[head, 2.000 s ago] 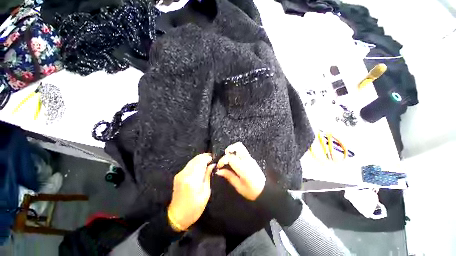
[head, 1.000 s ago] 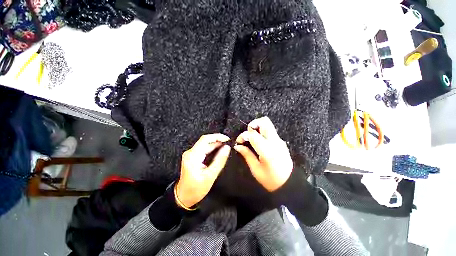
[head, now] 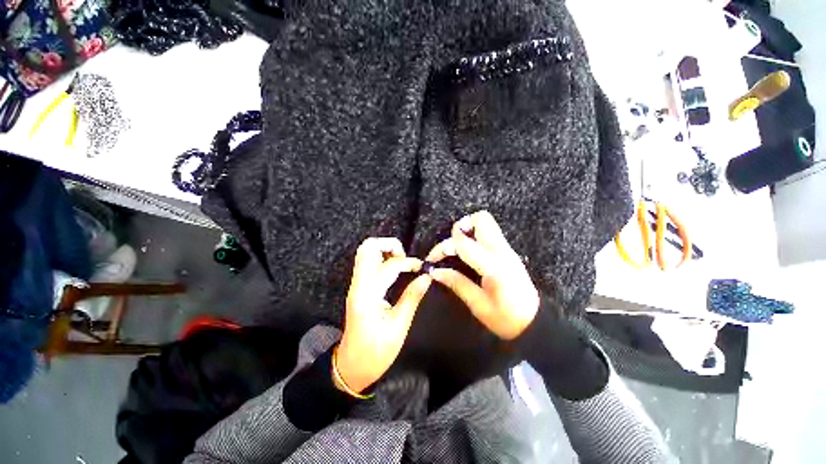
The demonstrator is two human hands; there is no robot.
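A charcoal nubby jacket [head: 344, 136] lies over the table edge and down to my lap. Its patch pocket has a white-flecked braid trim [head: 512, 59] along the top. My left hand [head: 385, 304] and my right hand [head: 489, 281] meet at the jacket's edge low in the middle. Thumb and fingertips of both hands pinch a small dark bit of that edge. A needle or thread cannot be made out now. The loose end of a dark flecked braid [head: 213, 163] coils on the table at the jacket's left.
Orange-handled scissors [head: 654, 237], small dark blocks [head: 694, 91], a black thread cone [head: 770, 163], a yellow-handled tool [head: 761, 95] and a blue patterned cloth [head: 747, 301] lie on the right. A floral bag [head: 54, 45] and yellow-handled item [head: 56, 116] are at left. A wooden stool [head: 113, 322] stands below.
The view has shifted and come closer since two seconds ago. A fine thread or needle seen above my right fingers one second ago no longer shows. My left hand has turned more upright.
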